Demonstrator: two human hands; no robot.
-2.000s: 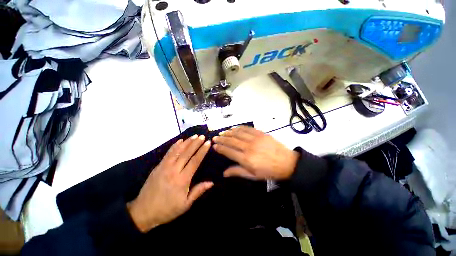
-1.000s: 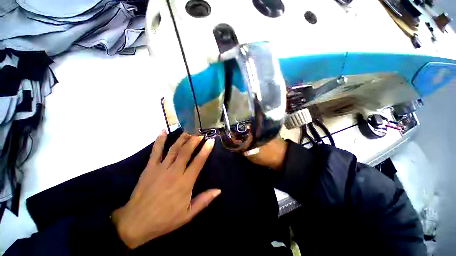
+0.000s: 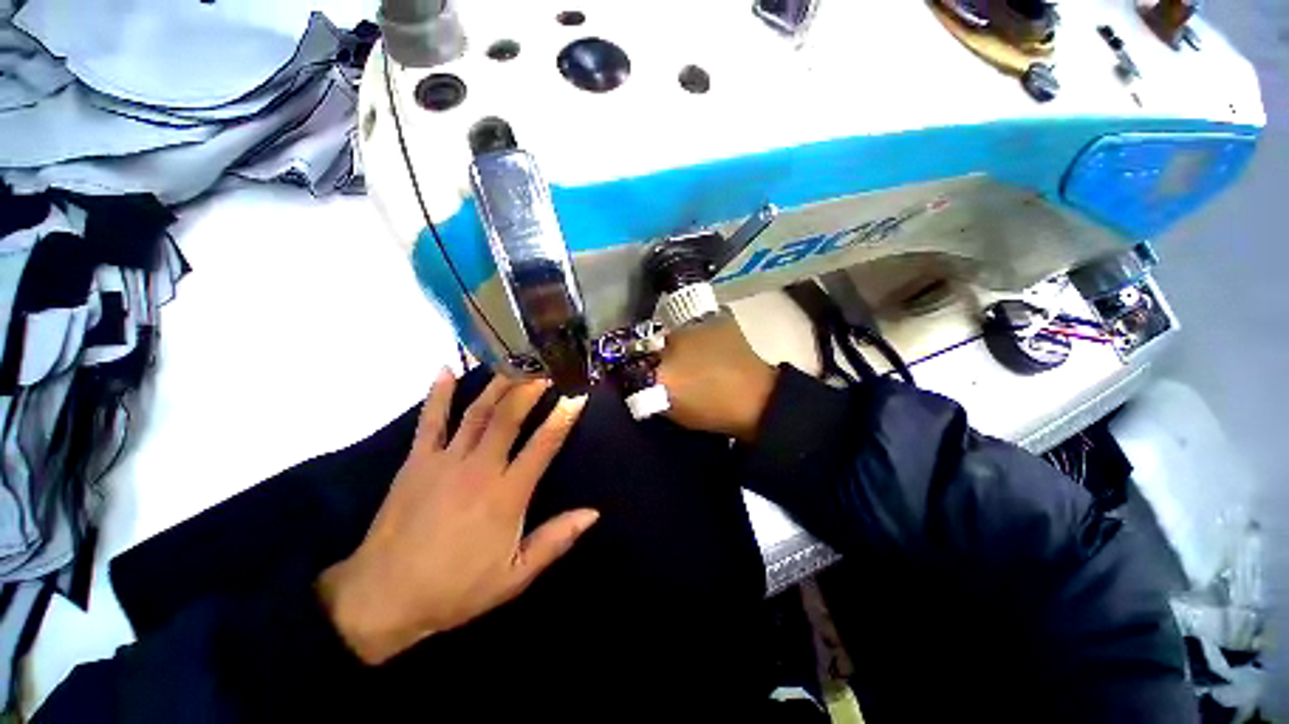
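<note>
A black garment panel (image 3: 650,523) lies over the front of the white table and the wearer's lap, its far edge under the sewing machine head (image 3: 664,120). My left hand (image 3: 460,516) lies flat on the panel with fingers spread, fingertips just left of the needle area. My right hand (image 3: 714,379) is partly hidden behind the machine's parts, right of the needle area; its fingertips cannot be seen. The presser foot and needle are hidden by the metal guard (image 3: 530,248) and fingers.
Stacks of grey-white cut pieces with black edges lie at the left (image 3: 71,368) and back left (image 3: 212,92). Scissors (image 3: 855,347) lie under the machine arm, partly hidden. A dark disc (image 3: 1025,337) and small red and metallic items are at the table's right end.
The black panel and both hands have moved forward to the machine's needle area. My right hand has gone from flat on the cloth to partly behind the machine head. The view has shifted.
</note>
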